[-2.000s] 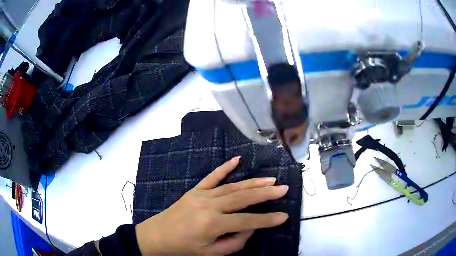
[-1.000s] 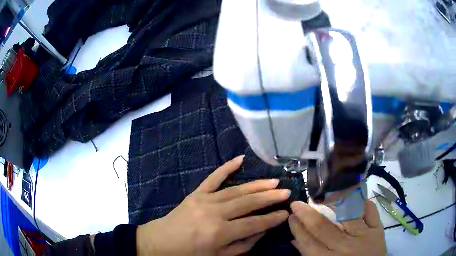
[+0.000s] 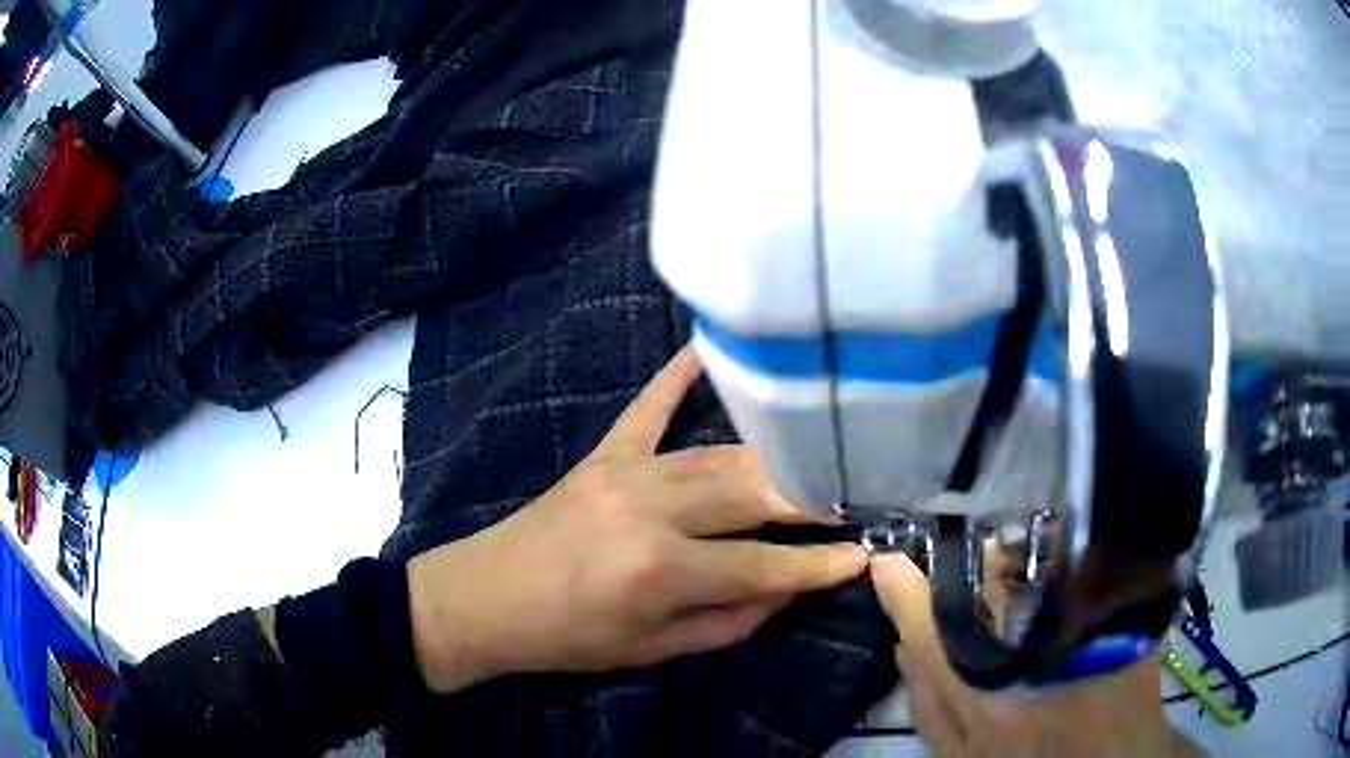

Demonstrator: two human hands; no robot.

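A dark checked cloth panel (image 3: 496,393) lies on the white table and reaches under the sewing machine head (image 3: 851,193). My left hand (image 3: 622,548) lies on the cloth with fingers spread, its fingertips at the left of the presser foot (image 3: 896,536). My right hand (image 3: 1073,721) is low at the right of the foot. One finger reaches to the foot beside my left fingertip; the shiny curved guard (image 3: 1162,356) covers much of this hand, so its grip cannot be seen. The needle cannot be made out.
A rumpled heap of checked cloth (image 3: 281,282) lies at the left and back. A red container (image 3: 67,193) is at the far left. Yellow-green and blue snips (image 3: 1217,684) lie right of my right hand, partly hidden. A tension knob (image 3: 1291,560) is on the machine's right.
My right hand has come in from out of view to the foot. My left hand has slid up slightly. The cloth panel has moved away from me, towards the heap. The machine sits further right in view.
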